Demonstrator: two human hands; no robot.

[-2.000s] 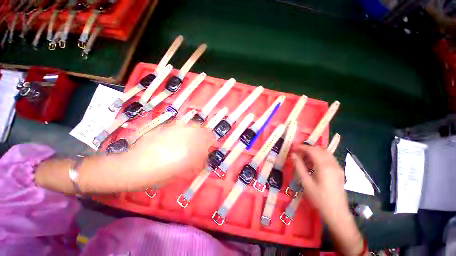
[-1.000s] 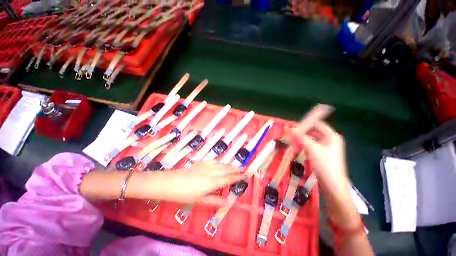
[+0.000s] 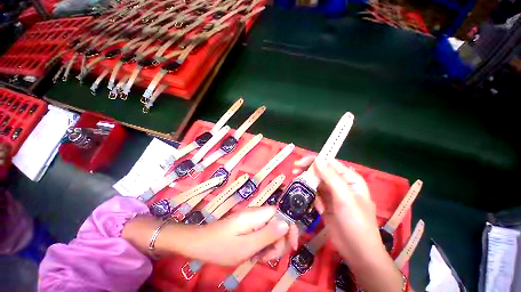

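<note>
A wristwatch (image 3: 297, 198) is held up above the red tray (image 3: 371, 174), its dark rounded-square case between my hands and its pale, holed strap piece pointing up and away. My left hand (image 3: 245, 234) grips the lower strap just below the case. My right hand (image 3: 345, 191) holds the upper strap beside the case. More wristwatches (image 3: 247, 189) lie slanted in rows in the tray. A bit of the blue stick tool (image 3: 311, 219) shows behind the held case. My hands hide part of the tray.
Stacked trays crowded with watches (image 3: 183, 80) stand upper left on a board. A deep red box (image 3: 91, 142) with metal items, and paper sheets (image 3: 145, 165), lie left. A white scrap (image 3: 443, 271) and printed paper (image 3: 500, 259) lie right.
Both hands have come together over the tray, and a wristwatch is now lifted between them. The view has shifted, showing more of the stacked trays at upper left.
</note>
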